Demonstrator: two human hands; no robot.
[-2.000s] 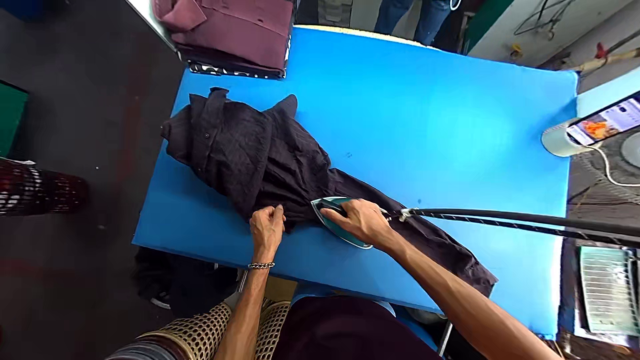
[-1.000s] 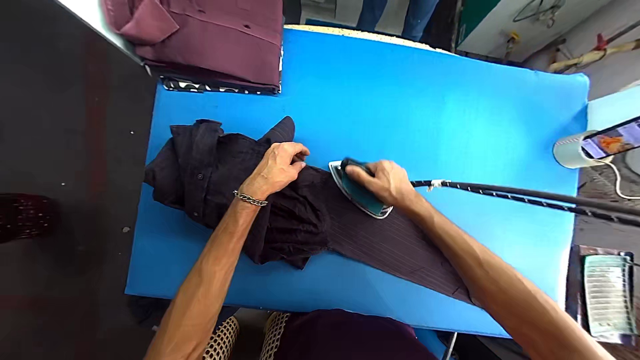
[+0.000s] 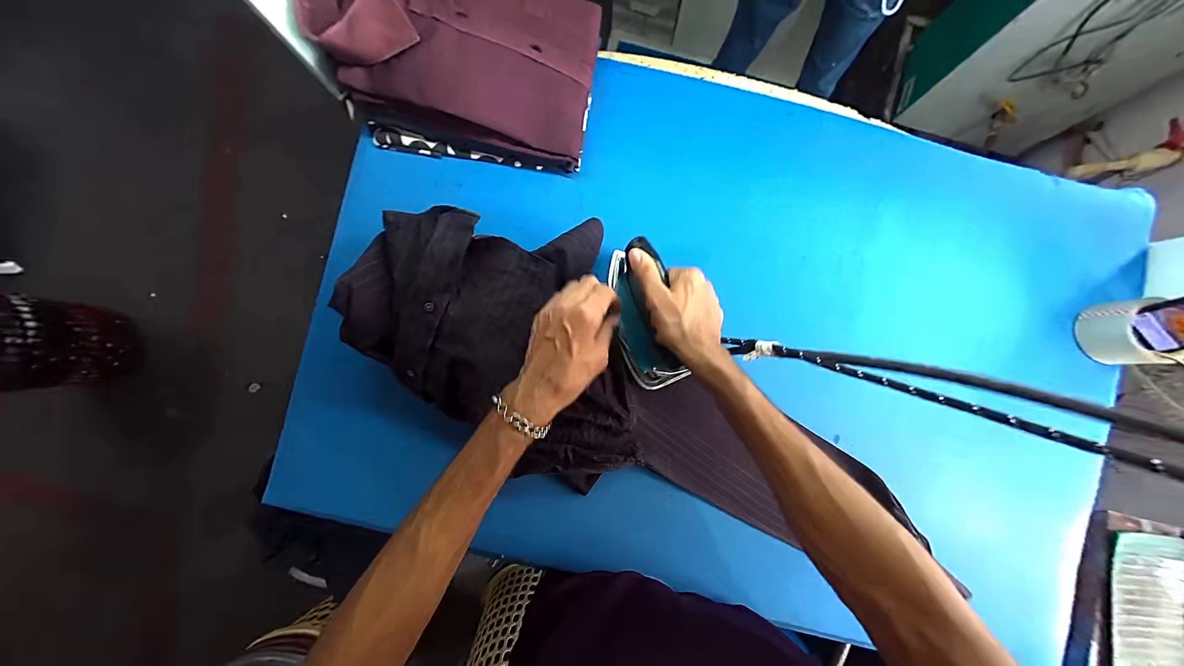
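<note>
A dark pinstriped shirt [image 3: 481, 324] lies bunched on the blue ironing table [image 3: 860, 231], one sleeve [image 3: 712, 462] stretched flat toward the lower right. My right hand [image 3: 680, 310] grips the handle of a teal clothes iron [image 3: 638, 324], which stands at the upper end of that sleeve beside the bunched part. Close to the iron's left edge, my left hand [image 3: 569, 347] is over the bunched cloth, fingers curled and slightly blurred; whether they pinch the fabric is hidden. From the iron's rear a black-and-white cord [image 3: 925, 393] runs off to the right.
Folded maroon and patterned shirts [image 3: 490, 74] are stacked at the table's upper left. A phone [image 3: 1161, 328] rests by a white cylindrical holder [image 3: 1105, 333] at the right edge. Beyond the far edge stands a person in jeans [image 3: 832, 42]. Dark cloth [image 3: 319, 546] hangs below the near left corner.
The sleeve, rumpled two seconds ago, now lies flatter. My left hand has moved from the near side of the shirt up to beside the iron. The iron has moved up the sleeve toward the bunched part.
</note>
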